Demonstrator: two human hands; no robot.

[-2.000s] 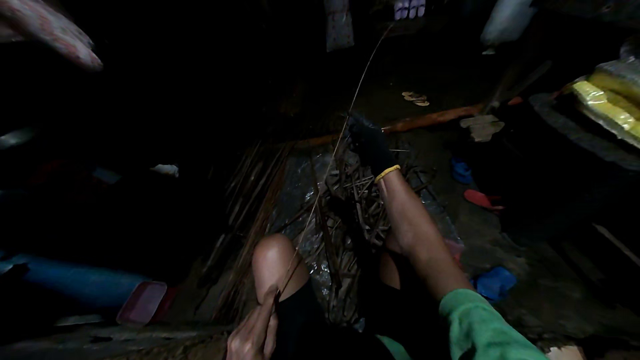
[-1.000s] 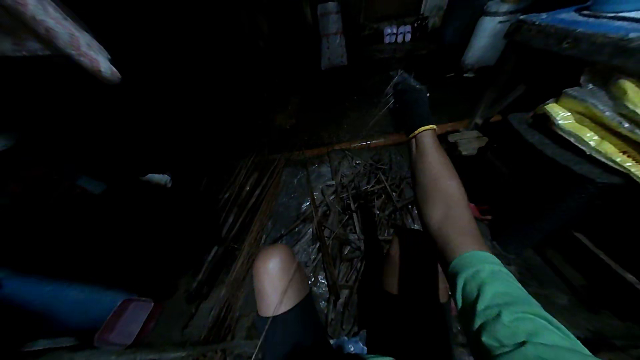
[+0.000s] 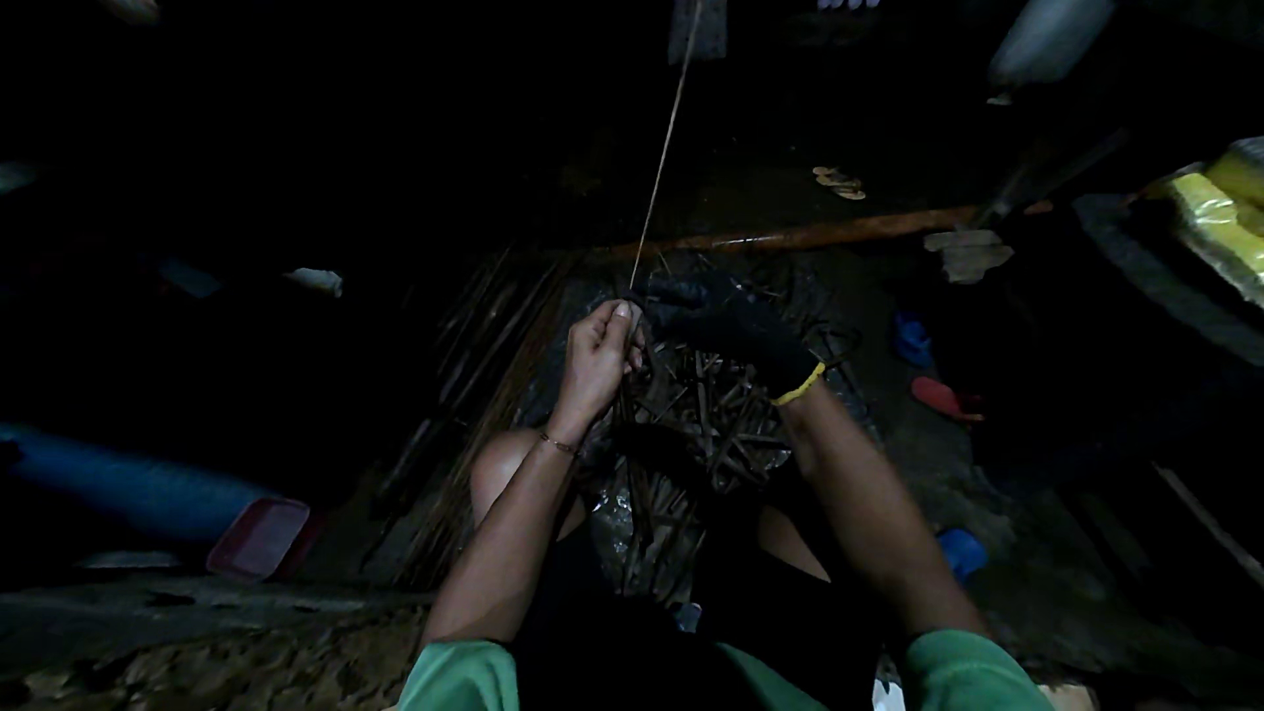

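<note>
My bare left hand [image 3: 598, 357], with a bracelet at its wrist, pinches the near end of a long thin strip [image 3: 660, 168], perhaps a plant rib, that rises away from me. Close against it is my right hand [image 3: 726, 321], in a black glove with a yellow cuff, its fingers at the same end of the strip. Dark shade hides how the gloved fingers close. Below both hands, between my knees, a heap of short dark sticks or scraps [image 3: 731, 425] lies on clear plastic sheeting. Long thin stalks [image 3: 474, 365] lie to the left of it.
An orange-brown pole [image 3: 839, 232] crosses the floor beyond the heap. On the right are a red slipper [image 3: 946, 398], blue items [image 3: 910, 338] and a yellow package [image 3: 1210, 212]. A pink-rimmed tray [image 3: 259, 538] stands at lower left. Sandals [image 3: 839, 184] lie farther off.
My right hand has come back from far out towards me. My left hand, out of view one second ago, has risen to meet it at the strip's end.
</note>
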